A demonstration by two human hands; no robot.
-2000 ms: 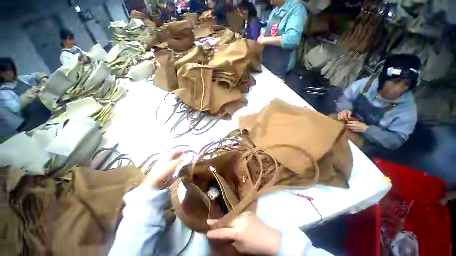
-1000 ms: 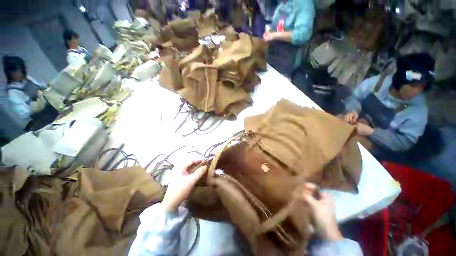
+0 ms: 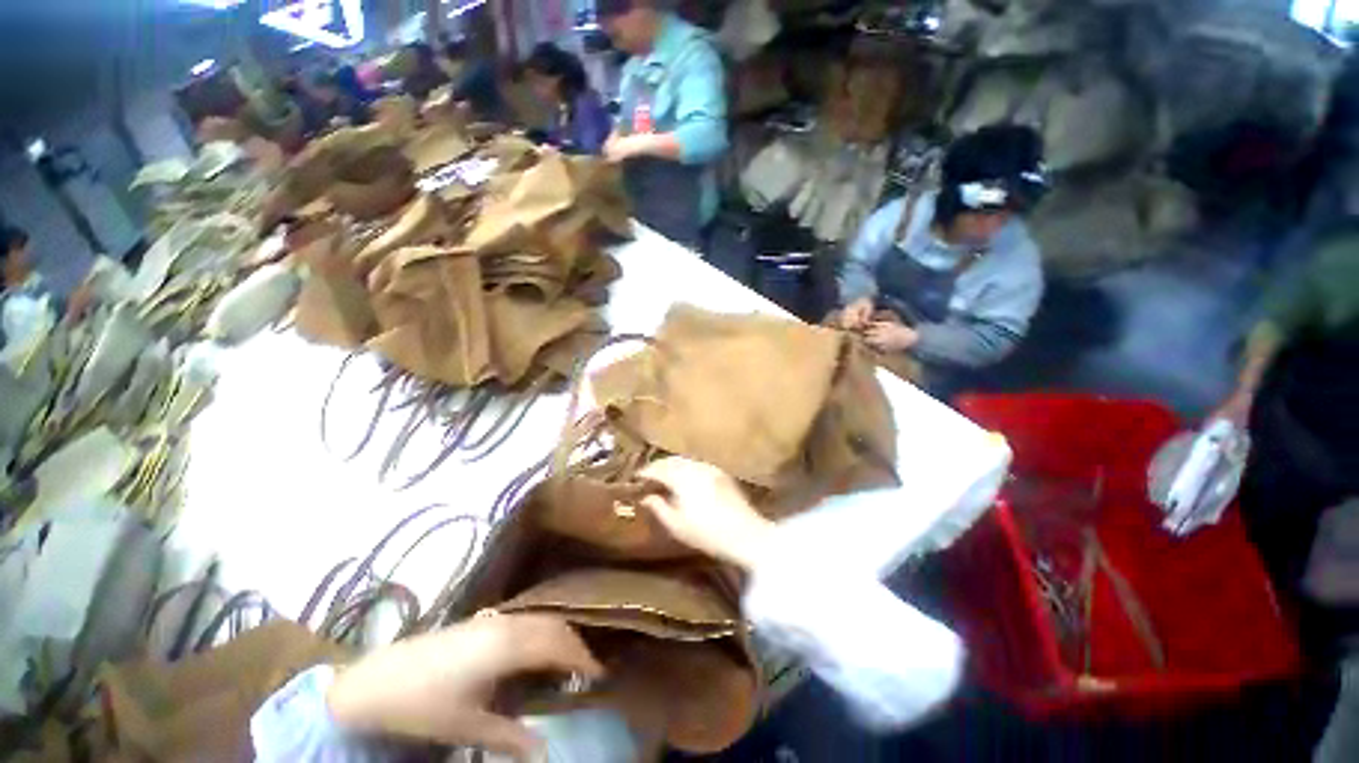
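A brown bag [image 3: 634, 596] lies in front of me at the near table edge, its stitched opening edge facing up and a small shiny spot on its inner panel. My left hand [image 3: 470, 678] is at the bag's lower left, fingers apart and curved; whether it touches the bag is unclear. My right hand [image 3: 701, 507] is on the far side of the bag's opening, fingertips at its upper rim beside the strap; its grip is unclear. Another brown bag pile [image 3: 738, 388] lies just beyond, with narrow brown straps around it.
A large brown bag pile [image 3: 477, 283] lies farther back on the white table [image 3: 261, 477]. Grey-green pieces [image 3: 75, 492] are heaped left. A red crate [image 3: 1192, 626] stands right, with a person's hand holding a pale bundle above it. A seated person [image 3: 954, 268] works across the table.
The view has turned right. My right hand has moved from the near right side of the bag to its far rim. My left hand has come off the bag's upper left edge and sits lower.
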